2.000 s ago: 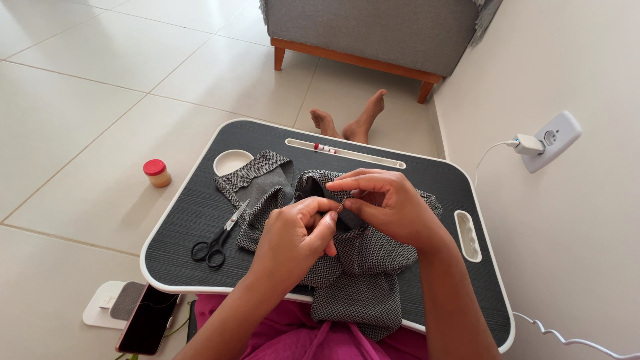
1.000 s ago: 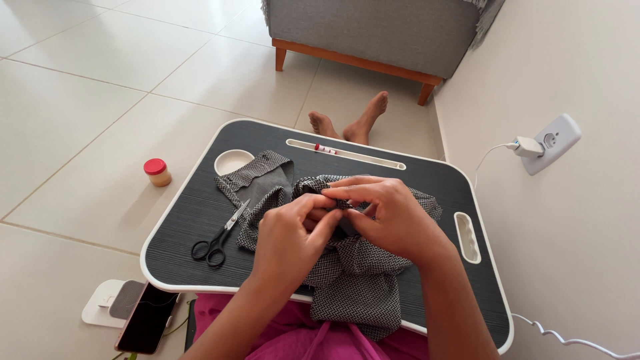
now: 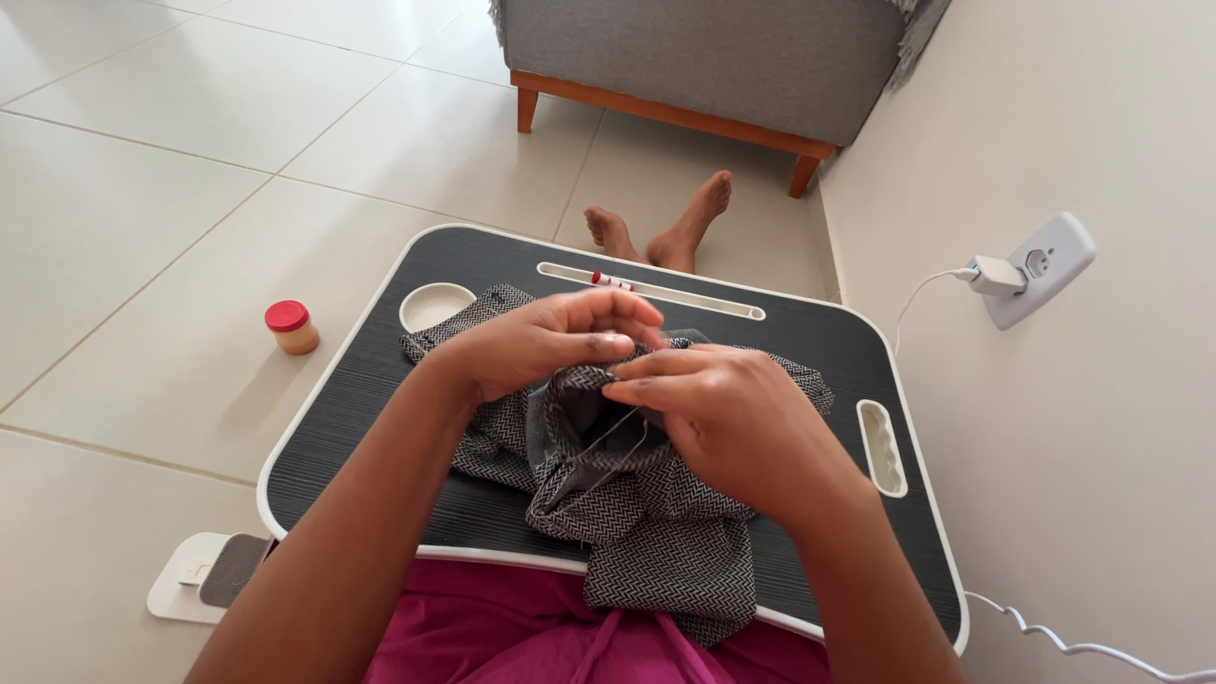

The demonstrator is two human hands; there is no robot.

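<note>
A black-and-white herringbone fabric garment (image 3: 665,560) lies bunched on a dark lap desk (image 3: 351,427), one part hanging over its near edge. My right hand (image 3: 731,408) pinches the rim of a round fabric opening between thumb and fingers. Just above that opening is my left hand (image 3: 560,337), its fingers apart and curved toward the right fingertips; whether it touches the cloth is unclear. A loose pale thread (image 3: 613,429) crosses the opening. No needle can be made out.
The desk has a round cup recess (image 3: 435,306), a slot holding a small red-and-white tube (image 3: 611,280) and a side handle hole (image 3: 882,448). A red-lidded jar (image 3: 292,328) stands on the tiled floor. A charger (image 3: 997,275) is plugged into the wall outlet.
My left hand has moved up and away from the pinched spot, uncovering the round opening and thread. The left forearm now covers where the scissors and phone showed.
</note>
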